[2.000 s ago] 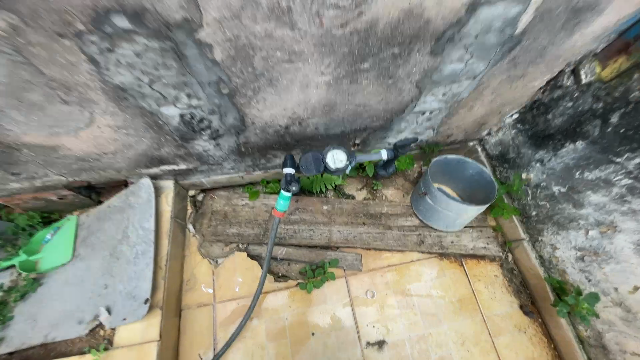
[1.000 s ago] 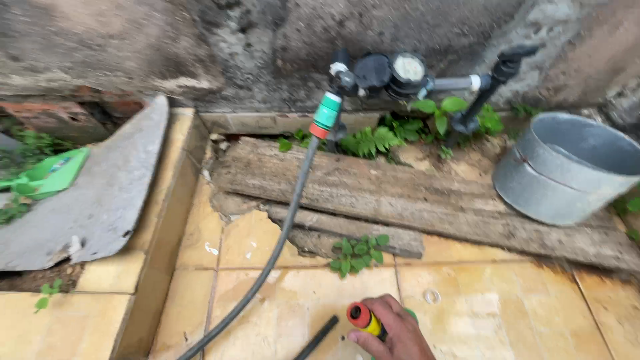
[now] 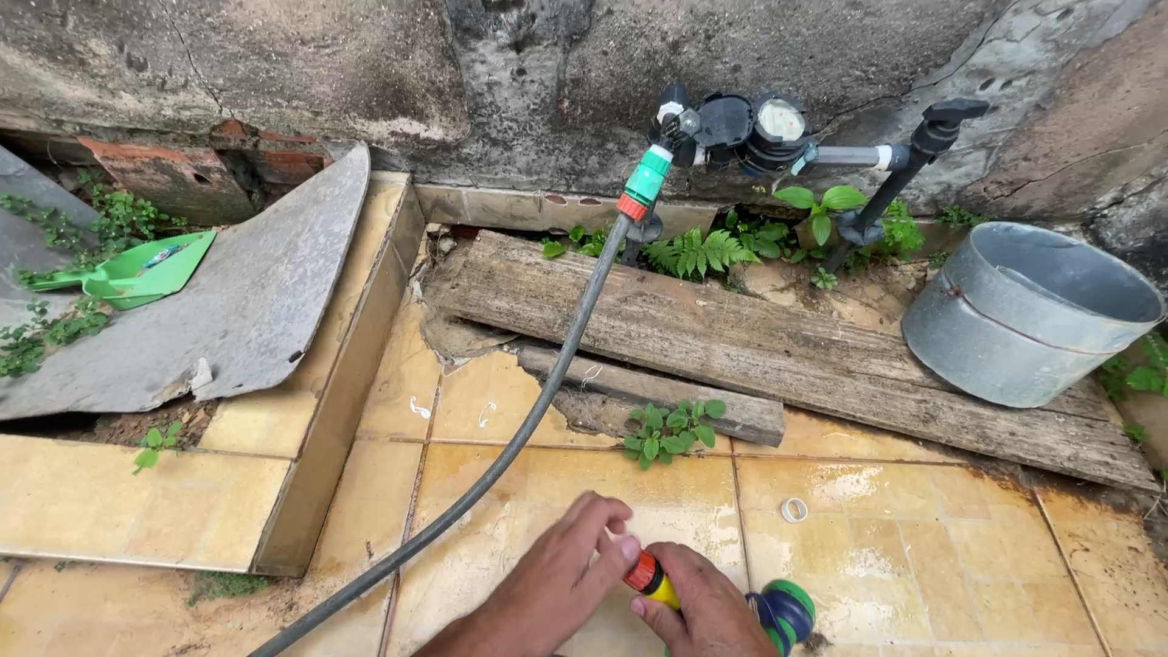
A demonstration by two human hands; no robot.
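My right hand (image 3: 707,607) grips a red and yellow hose connector (image 3: 650,577) low in the view. The thumb and fingertips of my left hand (image 3: 570,575) are at the connector's red end; whether they press on it is unclear. Beside my right hand lies a blue and green hose nozzle (image 3: 787,613), partly hidden by that hand. A grey garden hose (image 3: 511,447) curves up from the lower left to a green and red hose connector (image 3: 648,182) on the tap (image 3: 673,119) by the wall.
A water meter (image 3: 780,123) sits on grey piping behind weathered planks (image 3: 730,333). A galvanized metal bucket (image 3: 1013,319) stands on the planks at right. At left, a green dustpan (image 3: 146,274) rests on a bent grey sheet (image 3: 265,274). A white ring (image 3: 794,510) lies on the tiles.
One second ago only one hand was in view, holding the red and yellow connector; two seconds ago neither was. My left hand has come in to the connector's red end. The view has shifted.
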